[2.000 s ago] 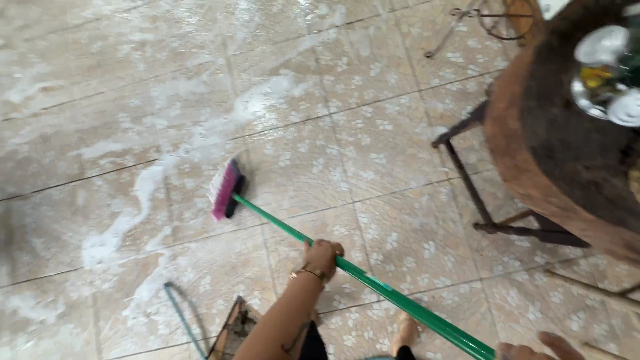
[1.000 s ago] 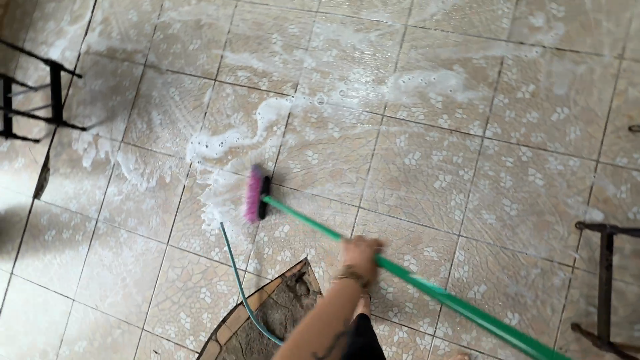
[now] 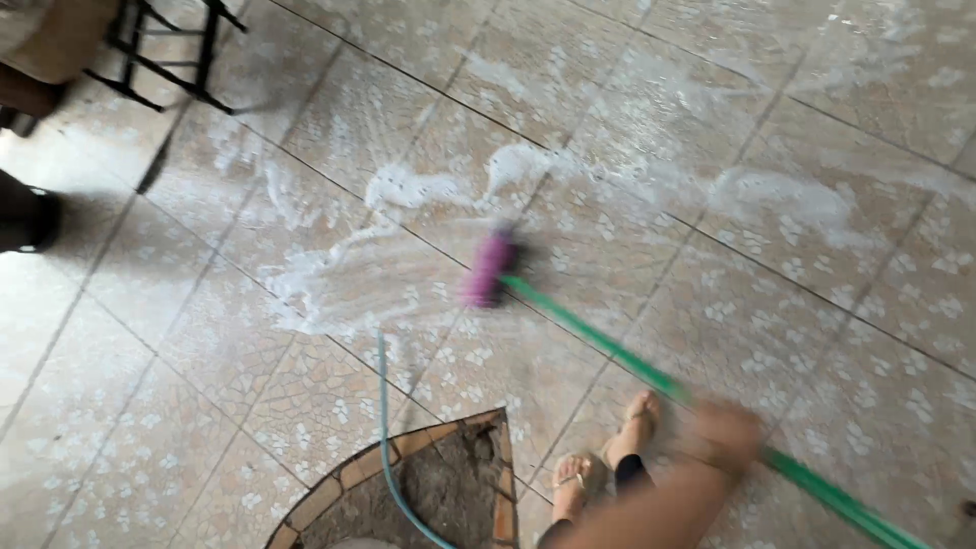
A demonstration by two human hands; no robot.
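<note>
A long green broom handle [image 3: 595,333] slants from the lower right corner up to a broom head with pink bristles [image 3: 488,268], which lies on the wet tiled floor [image 3: 686,305] near the middle of the view and is blurred. One hand, at the end of the forearm coming in from the bottom, is closed round the handle; I take it for my left hand [image 3: 724,435]. My right hand is out of the frame. White soap foam [image 3: 415,189] lies in streaks above and left of the bristles.
A blue-green hose [image 3: 383,412] crosses a tile-edged patch of soil [image 3: 450,476] at the bottom. My sandalled feet [image 3: 572,476] stand right of it. A dark metal frame [image 3: 168,61] and a dark object [image 3: 27,213] are at the left.
The view has shifted a lot. The broom has moved across the floor, and the foam by the hose shows fresh brush streaks. The second hand, seen on the handle two seconds ago, has left view.
</note>
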